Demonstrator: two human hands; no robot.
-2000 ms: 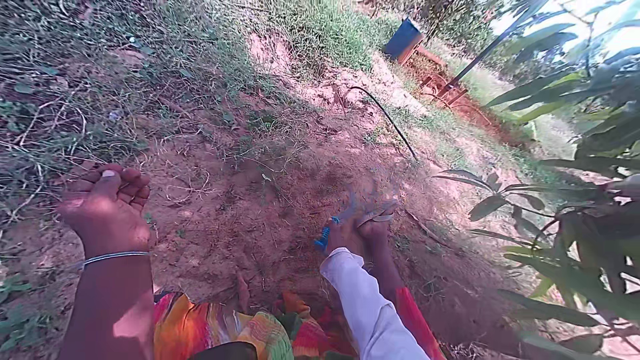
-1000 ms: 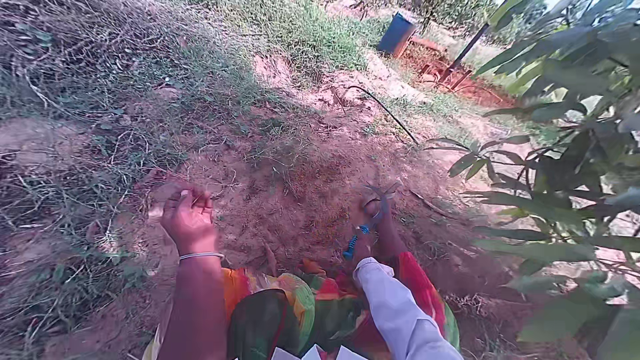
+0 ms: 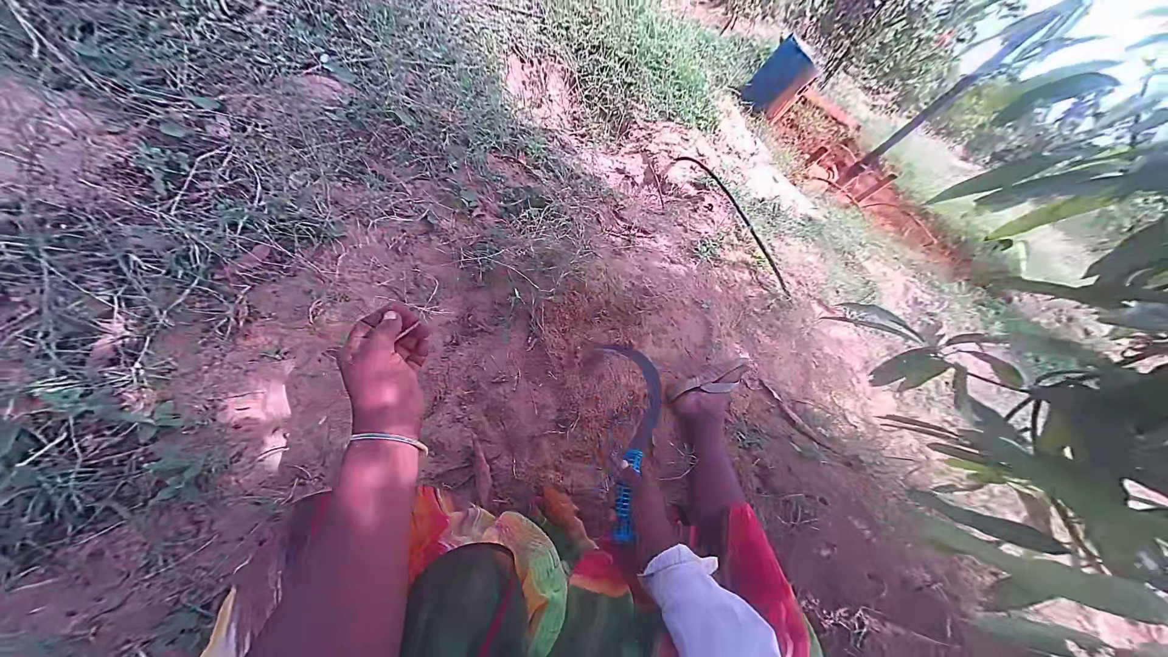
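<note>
My left hand (image 3: 385,370), with a thin band at the wrist, is above the bare reddish soil (image 3: 474,365). Its fingers are curled, with what looks like a thin dry stem between thumb and forefinger. A sickle (image 3: 651,392) with a blue-wrapped handle is gripped in my right hand (image 3: 639,484), at the lower middle. Its dark blade curves up and to the left, low over the soil; whether the tip touches is blurred. Just right of the blade is a foot in a sandal (image 3: 716,383).
Weeds and dry grass (image 3: 182,210) cover the left side. A thin black hose or pipe (image 3: 744,214) arches from the soil ahead. Leafy branches (image 3: 1049,411) hang close on the right. A blue box-like object (image 3: 780,73) stands far off beside red soil. Colourful cloth (image 3: 529,566) covers my lap.
The sickle has swung away from the foot, and its blade now curves out over the soil to the left. My left hand has come in from the left, nearer the middle. The view has shifted.
</note>
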